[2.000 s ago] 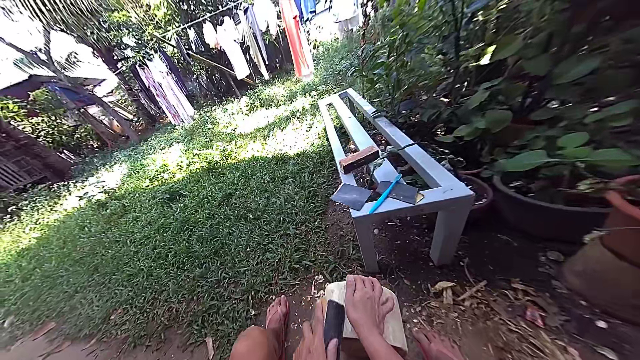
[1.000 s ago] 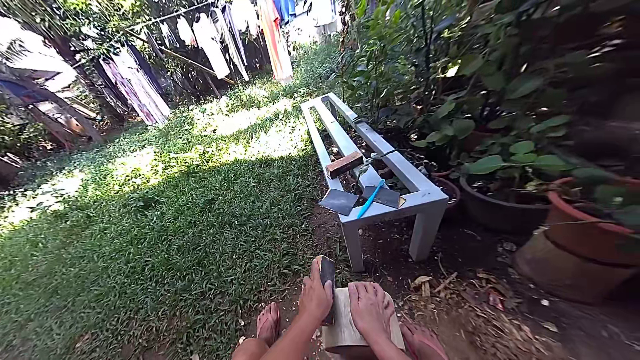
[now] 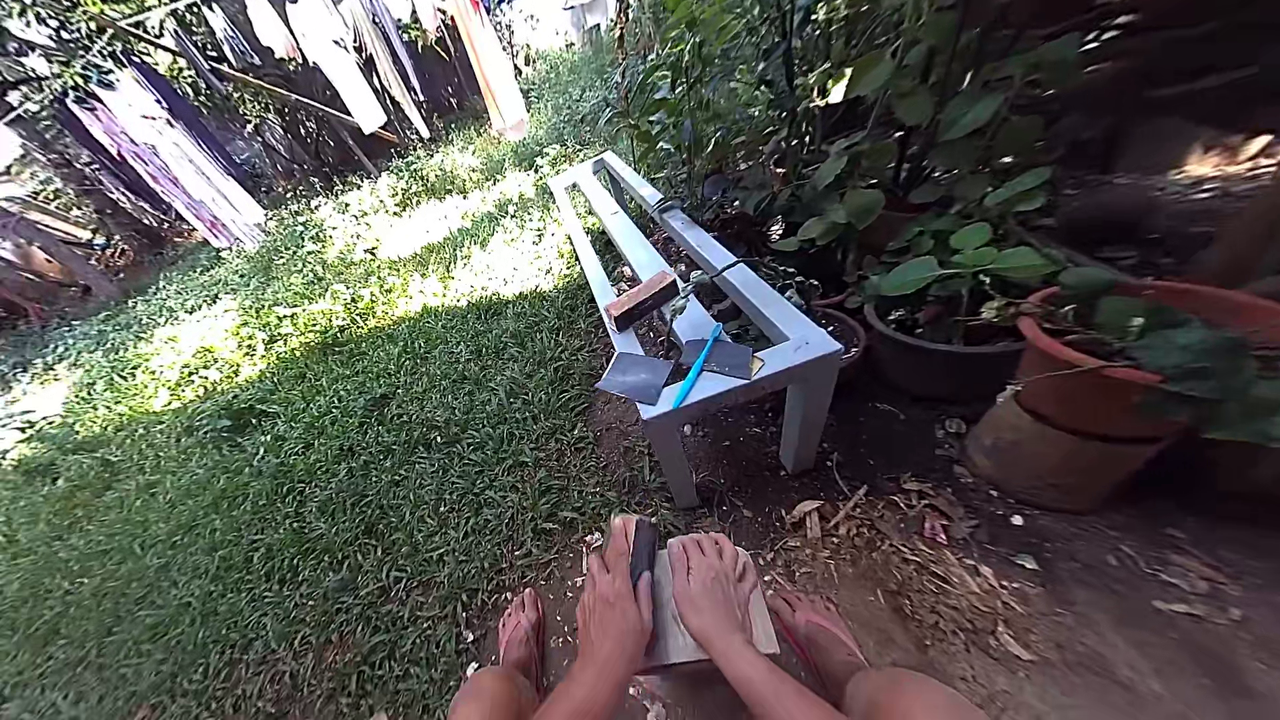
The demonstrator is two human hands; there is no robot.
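Note:
A pale wooden block (image 3: 672, 632) lies between the feet. My right hand (image 3: 715, 590) presses on its top, fingers together. My left hand (image 3: 613, 600) grips a small block faced with dark sandpaper (image 3: 643, 550), held at the wooden block's left edge. On the near end of a grey metal bench frame (image 3: 800, 352) lie two dark sandpaper sheets (image 3: 636, 377), a blue pen-like tool (image 3: 697, 366) and, farther back, a reddish-brown block (image 3: 642, 301).
Grass (image 3: 350, 500) spreads to the left. Potted plants, among them a black pot (image 3: 940, 350) and a terracotta pot (image 3: 1090, 390), stand at the right. Wood shavings (image 3: 930, 570) litter the soil. Laundry (image 3: 335, 60) hangs behind.
My left hand with the sanding block was on the wooden block's left part, then raised at its far left corner, and is now lower along the left edge. My right hand stays on the block.

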